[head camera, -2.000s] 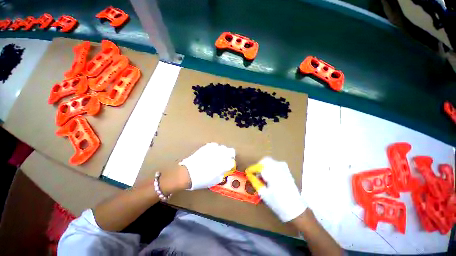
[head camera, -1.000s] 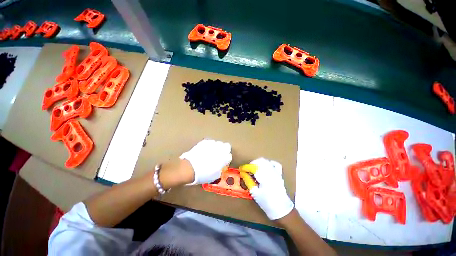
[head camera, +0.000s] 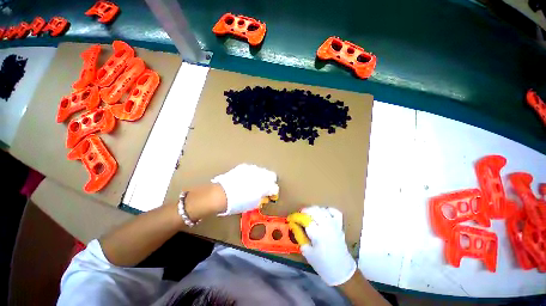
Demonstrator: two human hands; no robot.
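An orange-red controller shell (head camera: 276, 233) lies on the cardboard work mat (head camera: 209, 137) near its front edge, its round holes showing. My right hand (head camera: 323, 242), in a white glove with yellow fingertips, grips the shell's right end. My left hand (head camera: 248, 188), gloved the same way, is just above the shell's upper left edge with fingertips pinched together; a tiny dark bit shows at them, too small to make out. A heap of small black parts (head camera: 287, 112) lies on the mat beyond my hands.
Orange-red shells (head camera: 90, 124) lie on a second cardboard sheet at left. More shells (head camera: 473, 242) pile on the white surface at right. Spaced shells sit on the dark green conveyor belt (head camera: 419, 54). A grey metal post (head camera: 173, 27) stands at the belt edge.
My left hand has lifted off the shell's left end, uncovering it. The shell now shows its face more fully. My right hand stays on its right end.
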